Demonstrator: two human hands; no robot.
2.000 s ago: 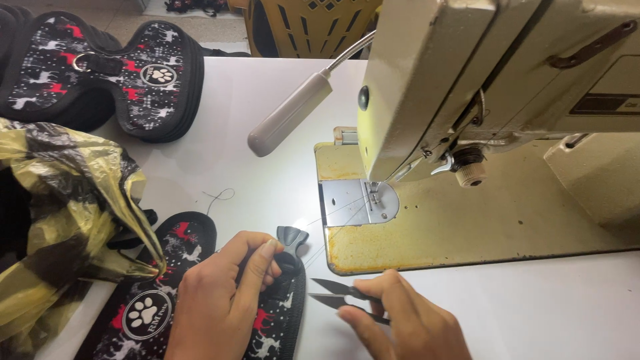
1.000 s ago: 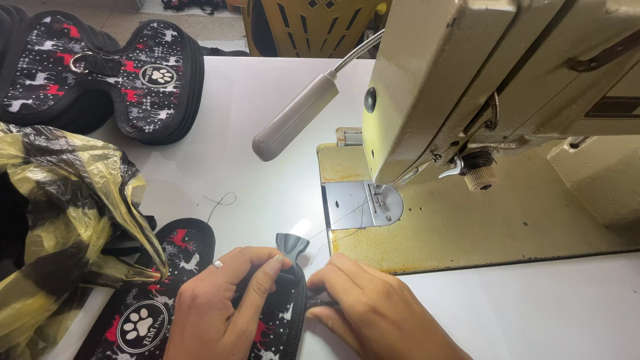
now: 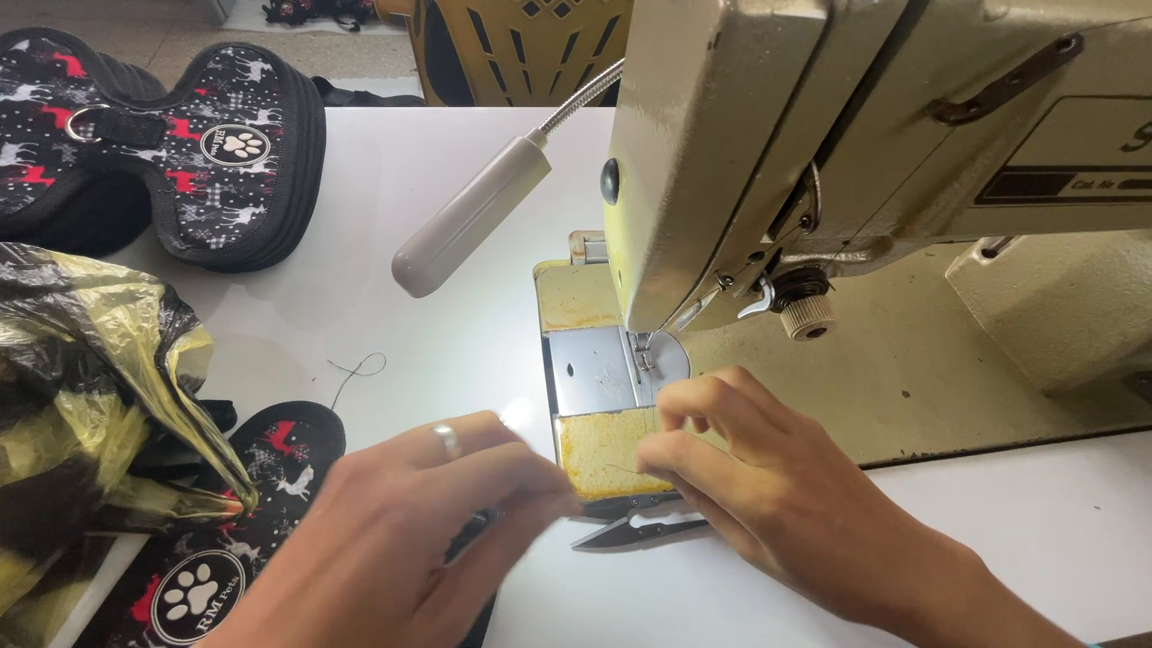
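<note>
My right hand [image 3: 747,486] is beside the sewing machine's needle plate [image 3: 594,369], thumb and forefinger pinched on a thin dark thread [image 3: 621,467]. Thread snips [image 3: 630,531] lie on the white table under that hand, blades pointing left. My left hand [image 3: 432,513], with a ring on one finger, is slightly blurred over the patterned pet harness piece [image 3: 297,459]; its fingertips are together, and whether they hold anything is unclear. The presser foot [image 3: 643,351] stands above the plate. Much of the harness piece is hidden by my left hand.
A stack of reindeer-print harness pieces [image 3: 225,198] lies at the upper left, with a yellow and black plastic bag [image 3: 99,360] below it. A gooseneck lamp [image 3: 472,216] hangs left of the machine head [image 3: 720,135]. A loose thread [image 3: 360,369] curls on the table.
The snips were in my right hand two seconds ago and now lie on the table. My right hand has moved up toward the needle plate. The grey-black strap end at my left fingertips is no longer visible.
</note>
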